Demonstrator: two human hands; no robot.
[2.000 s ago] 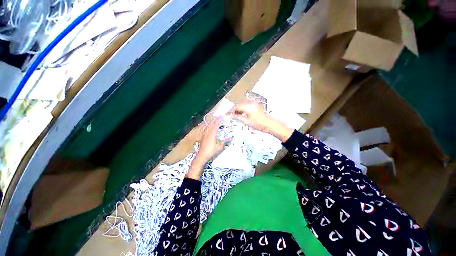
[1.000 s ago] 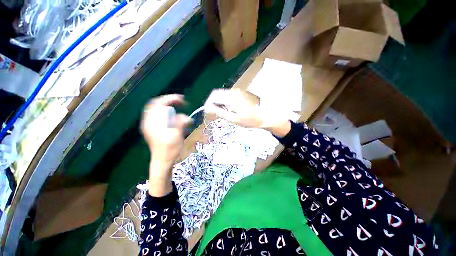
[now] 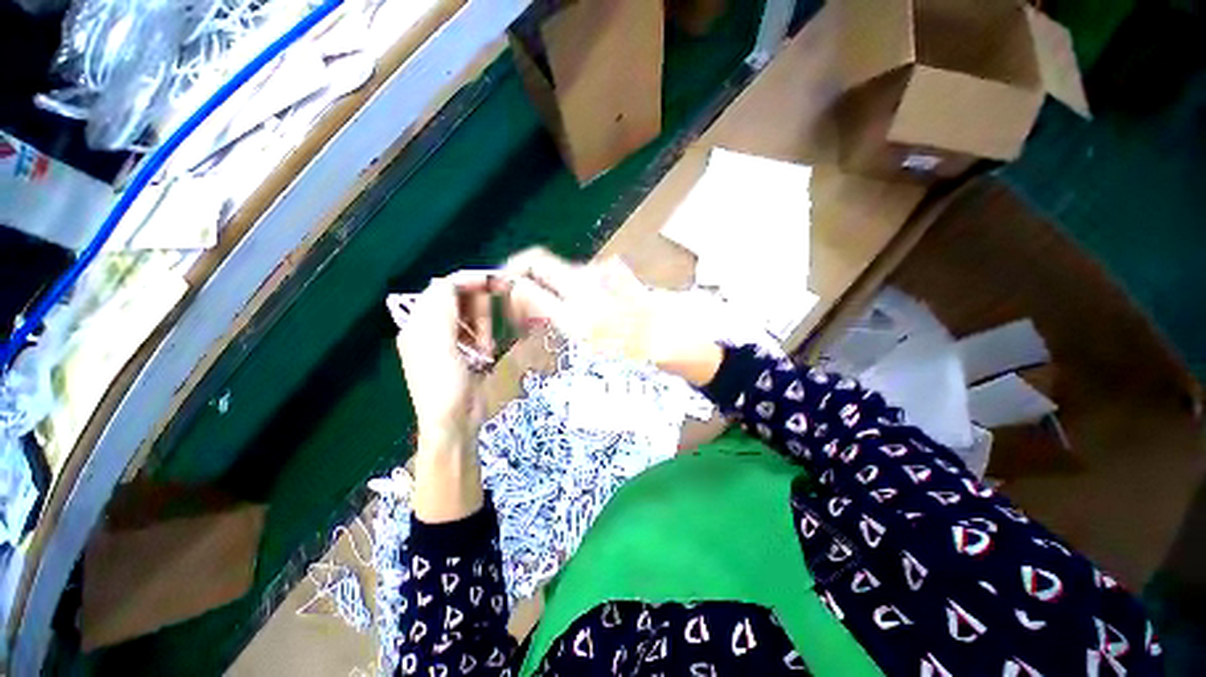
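Note:
My left hand (image 3: 447, 347) is raised over the near edge of the green belt, its fingers closed on a thin white cable (image 3: 401, 307) whose pale end sticks out on the left. My right hand (image 3: 598, 312) is blurred and meets the left fingertips, pinching at the same cable; the fingers hide most of it. A tangled heap of white cables (image 3: 556, 463) lies below the hands on the cardboard-covered ledge. White sheets (image 3: 754, 225) lie right of the heap. A few loose cables (image 3: 347, 593) lie at its left end.
The green belt (image 3: 311, 357) carries a brown carton (image 3: 172, 569) at lower left and another (image 3: 606, 86) at the top. An open carton (image 3: 965, 113) stands at upper right; a large carton (image 3: 1111, 397) holds white pieces. A blue hose (image 3: 165, 152) crosses the shelf.
My hands have risen from the heap and moved left towards the belt, and have now come together with the cable. The upper carton on the belt has shifted left and down.

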